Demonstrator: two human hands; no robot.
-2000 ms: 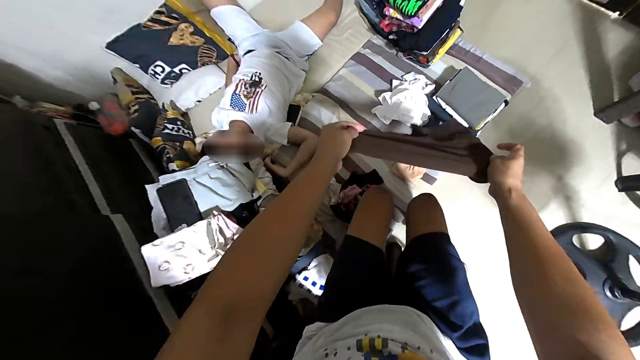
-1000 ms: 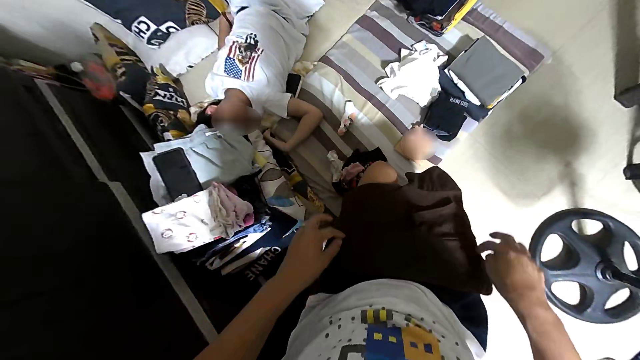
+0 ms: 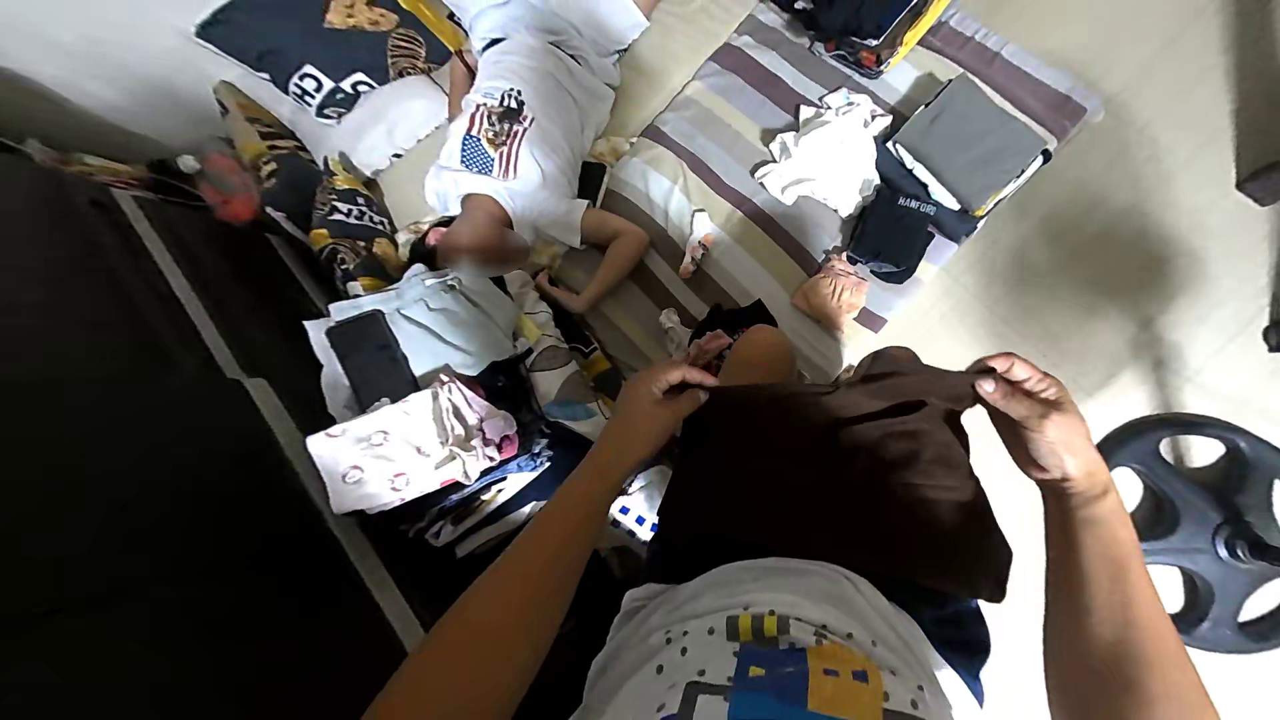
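Note:
A dark brown cloth garment [image 3: 830,480] lies spread over my lap, its far edge raised between my two hands. My left hand [image 3: 665,400] pinches the garment's far left corner between thumb and fingers. At the far right corner, my right hand [image 3: 1030,410] grips the edge the same way. Beyond the cloth, a crumpled white garment [image 3: 825,150] rests on a striped mattress [image 3: 740,180], beside a folded grey garment [image 3: 970,140] and a folded black one [image 3: 890,235]. To the left are a folded white-and-pink printed cloth [image 3: 400,450] and light folded clothes [image 3: 450,320].
A person in a white shirt [image 3: 530,120] lies on the bedding at the upper left. A black phone [image 3: 372,358] rests on the light clothes. A black weight plate [image 3: 1200,530] is at the right. A box of clothes [image 3: 905,40] stands at the top.
The brown garment went from a stretched narrow band held up between both hands to lying spread over my lap. Both hands were off it one second ago and now grip its far corners.

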